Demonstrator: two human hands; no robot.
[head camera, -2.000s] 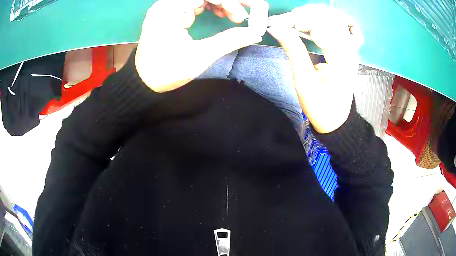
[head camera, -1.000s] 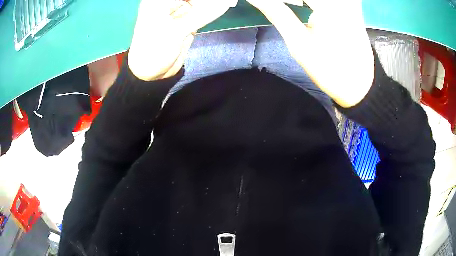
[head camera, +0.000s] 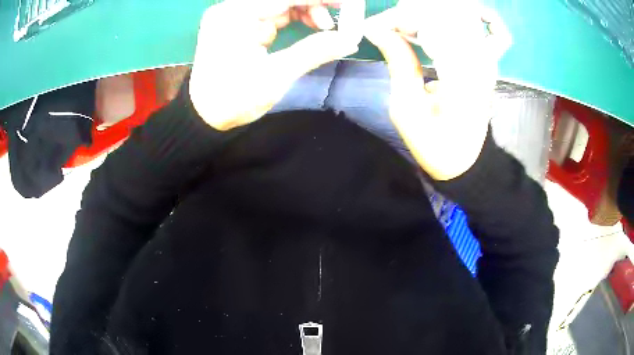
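My left hand (head camera: 254, 66) is bare, overexposed and curled above the edge of the green table (head camera: 104, 41). Its thumb and fingers close around a small white piece (head camera: 351, 17), whose outline is washed out. My right hand (head camera: 441, 83) is also bare and overexposed. Its thumb and forefinger come together at the right side of the white piece. Glare hides whether the right fingertips grip a part of their own. The top edge cuts off part of both hands.
A clear ribbed tray (head camera: 43, 15) lies at the table's upper left, another clear tray (head camera: 612, 24) at the upper right. Below the table are greyish clear trays (head camera: 525, 128), blue ribbed trays (head camera: 462, 239) and red stools (head camera: 580, 156). Dark cloth (head camera: 45, 156) hangs at the left.
Since one second ago, the view has shifted, so hands and table edge sit lower in the picture. The fingertips now show close together, much as two seconds ago.
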